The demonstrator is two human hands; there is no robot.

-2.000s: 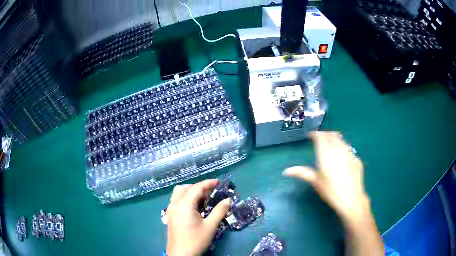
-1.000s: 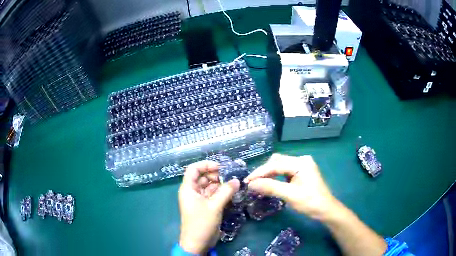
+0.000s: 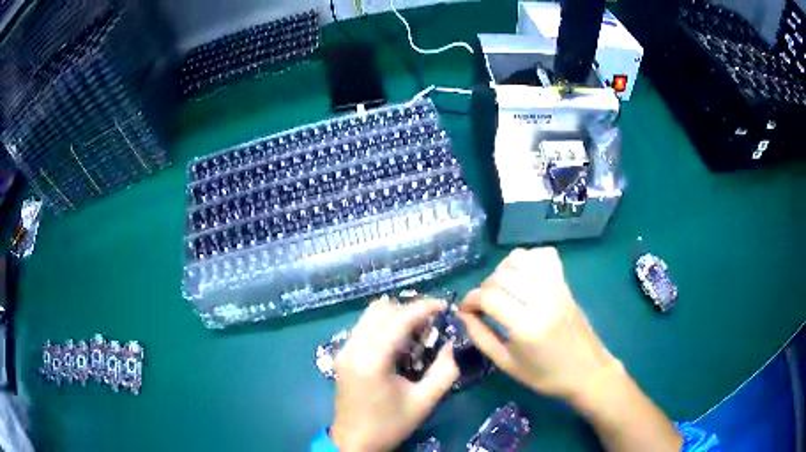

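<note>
My left hand point(image 3: 386, 375) is at the lower centre, fingers and thumb curled around a small dark unit point(image 3: 430, 340) with metallic spots. My right hand point(image 3: 530, 322) meets it from the right, thumb and index fingertips pinched together at the unit's upper edge; whether they hold a small part cannot be told. More dark units lie on the green mat under the hands, partly hidden. A small pale-and-dark piece point(image 3: 329, 353) shows left of my left hand. A housing sub-assembly point(image 3: 499, 430) lies below the hands, and another point(image 3: 656, 282) lies at the right.
Stacked clear blister trays point(image 3: 331, 212) stand behind the hands. The white screw feeder point(image 3: 555, 207) is right of them, a control box point(image 3: 623, 53) behind it. Small circuit boards point(image 3: 93, 362) form a row at left. Ribbed trays point(image 3: 84, 115) stand far left, black trays point(image 3: 738, 97) far right.
My right hand has come from beside the feeder to the unit at my left hand. A housing sub-assembly now shows at right. The left row of boards looks longer than a second ago.
</note>
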